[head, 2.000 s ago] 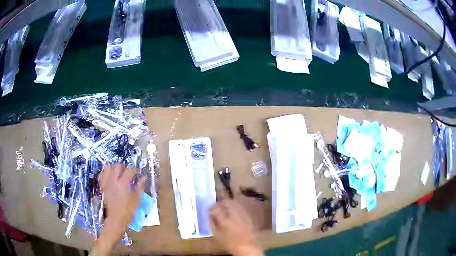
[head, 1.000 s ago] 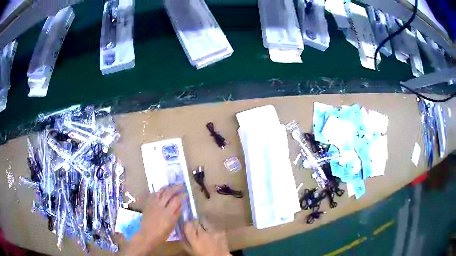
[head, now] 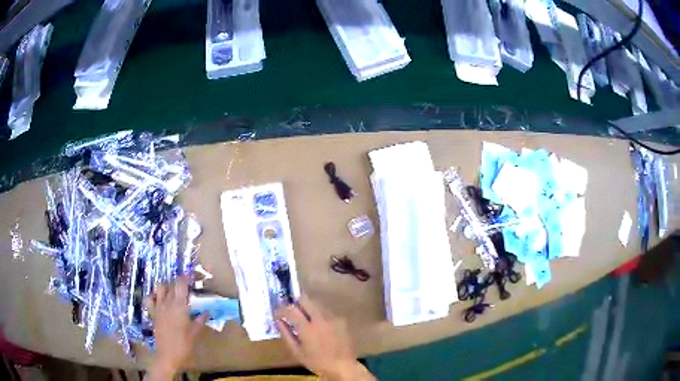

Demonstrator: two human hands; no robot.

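Observation:
A white tray [head: 237, 253] with moulded hollows lies on the bench in front of me. A clear piece with a round part [head: 270, 234] and a black cable [head: 282, 275] lie in its right-hand hollow. My right hand [head: 317, 335] is at the tray's lower right, fingertips by the cable's lower end; whether they grip it is unclear. My left hand [head: 173, 320] is over the lower right edge of the heap of clear-bagged pieces [head: 93, 245], its thumb apart from the fingers. No held thing shows in it.
Coiled black cables [head: 339, 182] and a small clear square [head: 360, 226] lie right of the tray. Beyond are stacked white trays [head: 410, 238], more cables [head: 473, 286] and blue and white leaflets [head: 526, 201]. Part-filled packs [head: 365, 45] lie on the green belt [head: 298, 97].
My left hand has moved from the tray to the heap. The nearest black cable has gone from beside the tray; one now lies in its hollow. The clear piece now shows uncovered there.

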